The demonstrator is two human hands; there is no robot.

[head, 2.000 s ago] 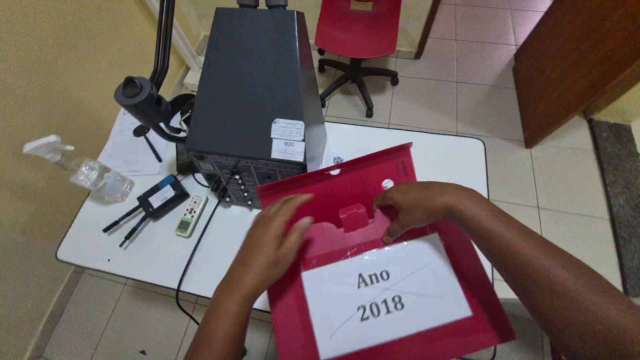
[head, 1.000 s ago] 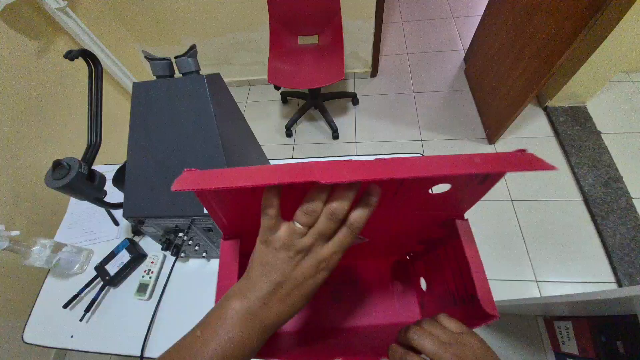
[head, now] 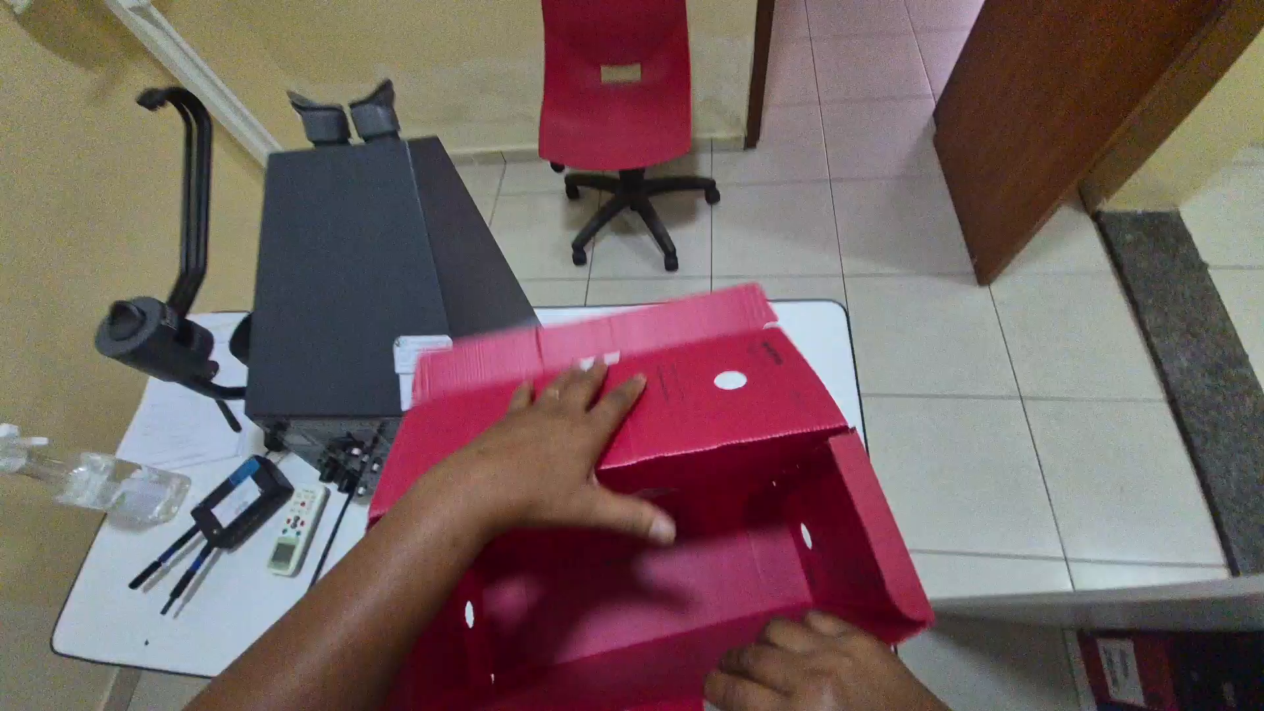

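A red corrugated plastic file box (head: 642, 583) stands with its top uncovered over the near side of the white table; its inside shows no contents. My left hand (head: 553, 454) lies with spread fingers on the box's folded-back lid flap (head: 691, 395), the thumb reaching over the opening. At the near wall of the box, my right hand (head: 820, 667) has curled fingers on the edge; its lower part is cut off by the frame. Round holes show in the lid and both end walls.
On the white table (head: 89, 612) are a large dark device (head: 346, 276), a spray bottle (head: 128, 489), a remote control (head: 298, 530), a black two-pronged device (head: 242, 502) and papers. Beyond stand a red swivel chair (head: 617, 118) and a brown door (head: 1066, 118). Another box (head: 1136, 671) sits lower right.
The box lid, lowered two seconds ago with its paper sign showing, has been raised and folded back away from me. My left hand has moved with the lid; my right hand has moved to the near wall.
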